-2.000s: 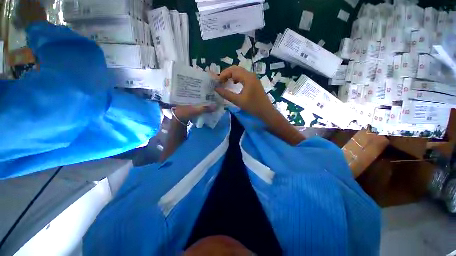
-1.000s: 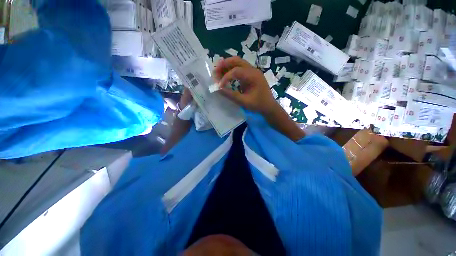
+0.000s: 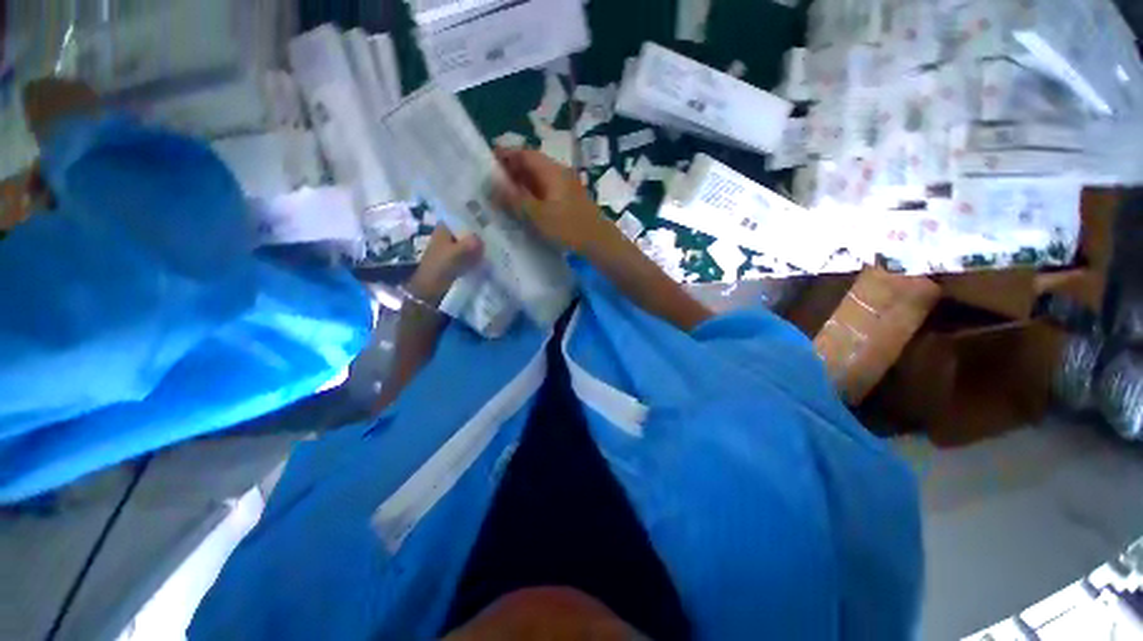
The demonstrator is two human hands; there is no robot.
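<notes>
A flat white carton [image 3: 464,188] with rows of fine print is held slantwise in front of my chest, somewhat blurred. My right hand [image 3: 542,194] has its fingers on the carton's upper right edge. My left hand [image 3: 441,266], with a thin pale bracelet on its wrist, is at the carton's lower left side, its thumb by the edge. A white wad of label stickers [image 3: 481,304] shows below my left fingers, partly behind the carton. Whether a label is between my right fingertips cannot be told.
White carton stacks [image 3: 708,98] lie beyond my hands on the scrap-littered green top. An end-on carton block [image 3: 902,150] stands at right. An upright carton row [image 3: 345,113] is at left, beside a neighbour's blue sleeve [image 3: 151,200]. A brown corrugated box [image 3: 990,363] is below the table edge at right.
The small white piece seen at my right fingertips a second ago no longer shows, and those fingers now touch the carton. The table scene has shifted left and up in view.
</notes>
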